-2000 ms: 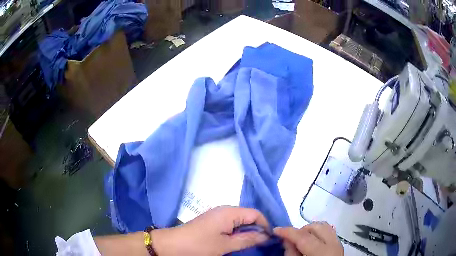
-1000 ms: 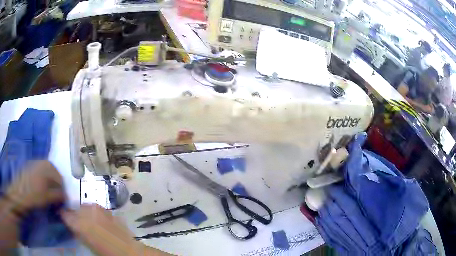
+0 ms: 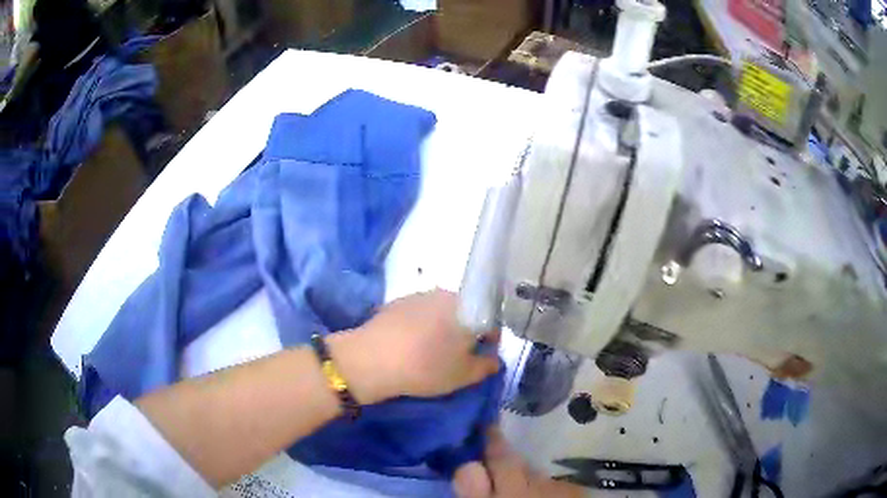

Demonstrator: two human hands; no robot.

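Observation:
A blue garment (image 3: 321, 214) lies on the white table, its two tubes spread toward me and a darker band at the far end. My left hand (image 3: 418, 345), with a beaded bracelet at the wrist, grips the garment's near edge just left of the needle area. My right hand (image 3: 501, 477) is partly cut off by the bottom edge and pinches the cloth at its lower right. The off-white sewing machine head (image 3: 593, 224) stands right of my hands. The needle and presser foot are hidden behind the head and my fingers.
Thread snips (image 3: 622, 474) and fabric shears (image 3: 729, 418) lie on the machine bed at the right, with blue fabric scraps (image 3: 783, 401). A white rounded bar (image 3: 486, 258) hangs at the head's front. A cardboard box (image 3: 97, 199) with blue cloth stands beyond the table's left.
The view swung right across the machine, then back left. Both hands have brought the garment's near edge from the table's front up beside the needle area.

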